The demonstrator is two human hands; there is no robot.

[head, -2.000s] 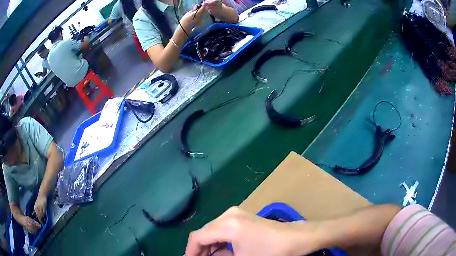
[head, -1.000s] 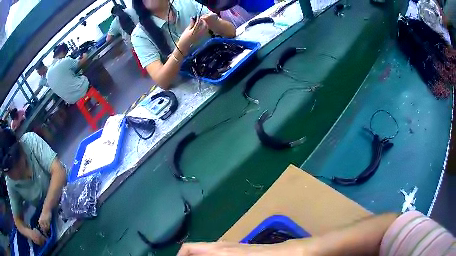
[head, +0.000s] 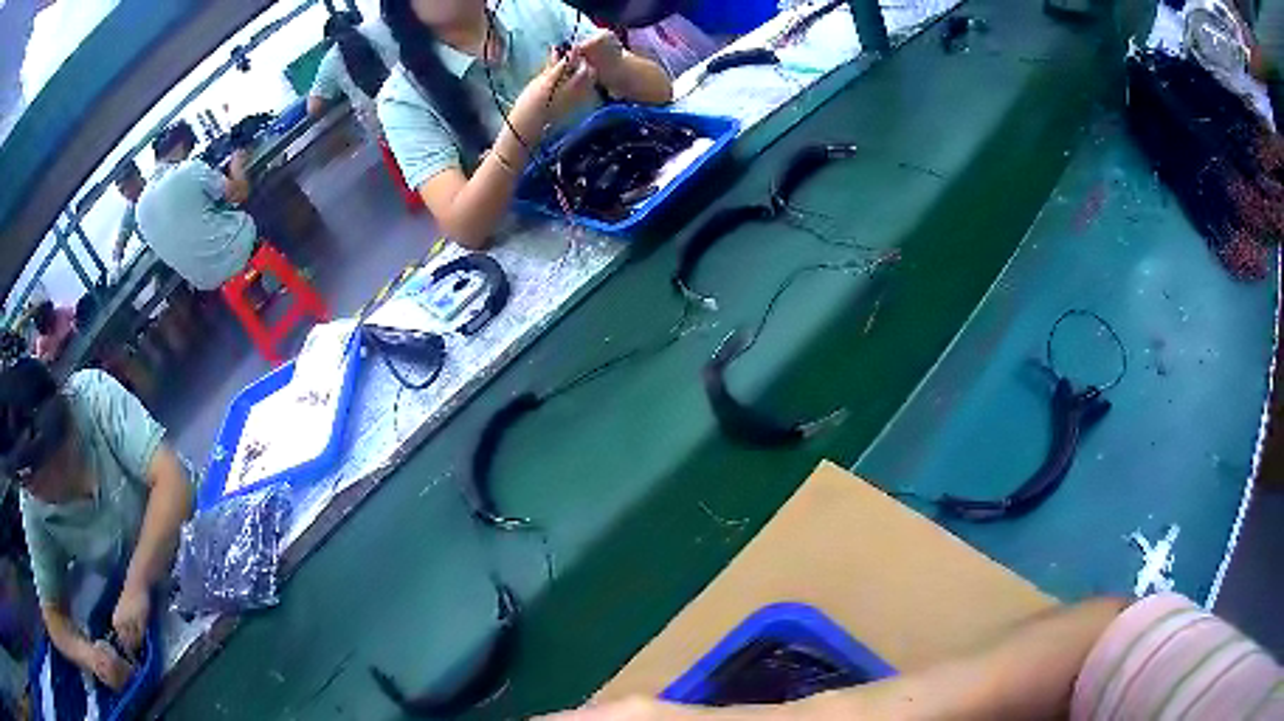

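My right forearm comes in from the lower right in a striped pink sleeve. Only a sliver of my right hand [head: 631, 710] shows at the bottom edge, so its fingers and anything in them are hidden. My left hand is out of the picture. The forearm passes over a small blue tray [head: 782, 614] with dark, shiny parts [head: 775, 673], on or beside a tan cardboard sheet [head: 873, 542]. Several curved black wired pieces lie spread on the green belt [head: 620, 465], the closest at lower left [head: 472, 676]. A black bundle with an upright wire loop [head: 1049, 458] lies on the teal surface.
A large black cable heap [head: 1197, 148] is at far right, white bits [head: 1155, 561] near my sleeve. Across the belt are a filled blue tray [head: 641, 218], a blue tray with white contents [head: 338, 451], a crinkled bag [head: 233, 549] and people working.
The curved pieces on the belt have shifted toward the lower left. My right hand has dropped mostly below the bottom edge, and more of the near blue tray shows.
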